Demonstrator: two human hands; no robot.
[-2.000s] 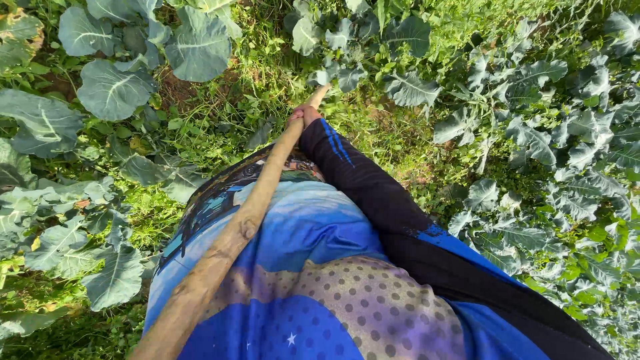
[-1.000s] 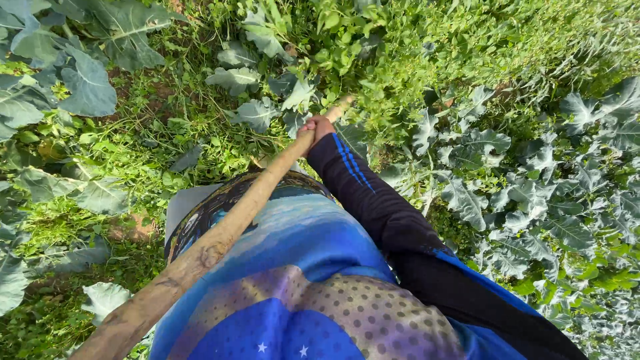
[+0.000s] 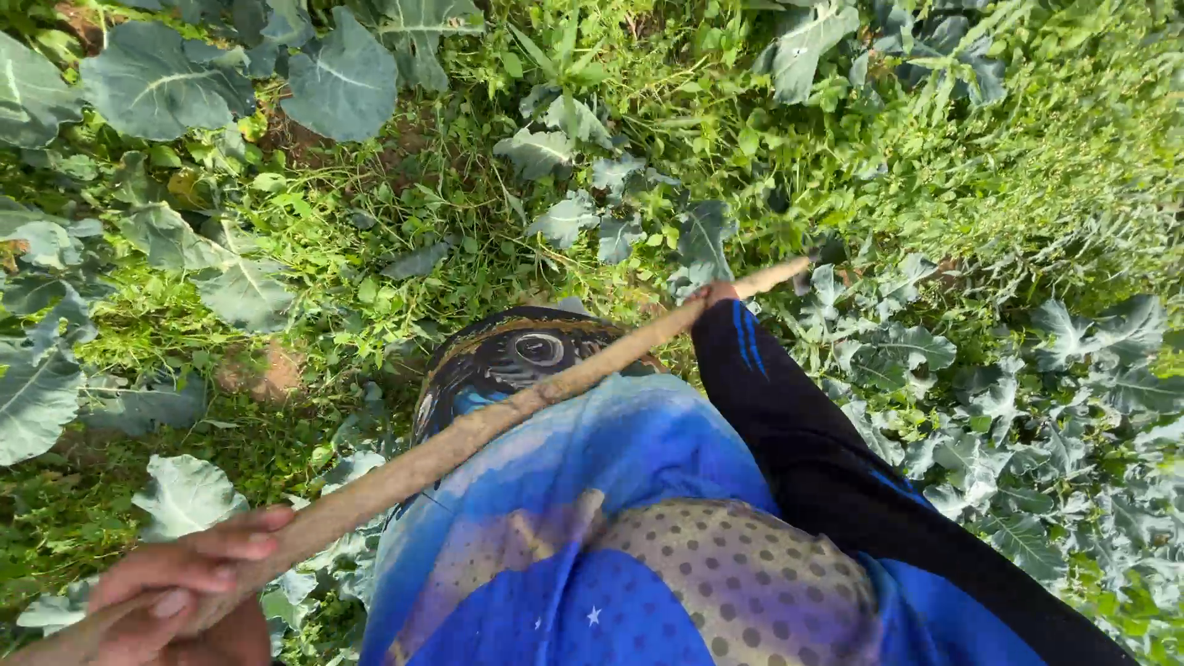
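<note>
A long wooden pole (image 3: 499,421) crosses in front of my body, from the lower left corner up to the right of centre. At the lower left, my left hand (image 3: 190,583) is wrapped around it, fingers and thumb on the wood. My right hand (image 3: 717,294), at the end of a black sleeve with blue stripes, grips the pole near its upper end; the sleeve and pole hide part of that hand. The pole's pale tip (image 3: 786,270) sticks out beyond the right hand, close to some leaves.
Broad-leaved brassica plants (image 3: 342,79) grow at the upper left, with more brassica leaves (image 3: 971,462) along the right. Low green weeds (image 3: 666,111) cover the ground between them. A patch of bare soil (image 3: 264,370) shows at the left.
My left hand has come into view on the lower part of the pole. The pole now lies at a flatter slant, and my right hand sits further right in the view.
</note>
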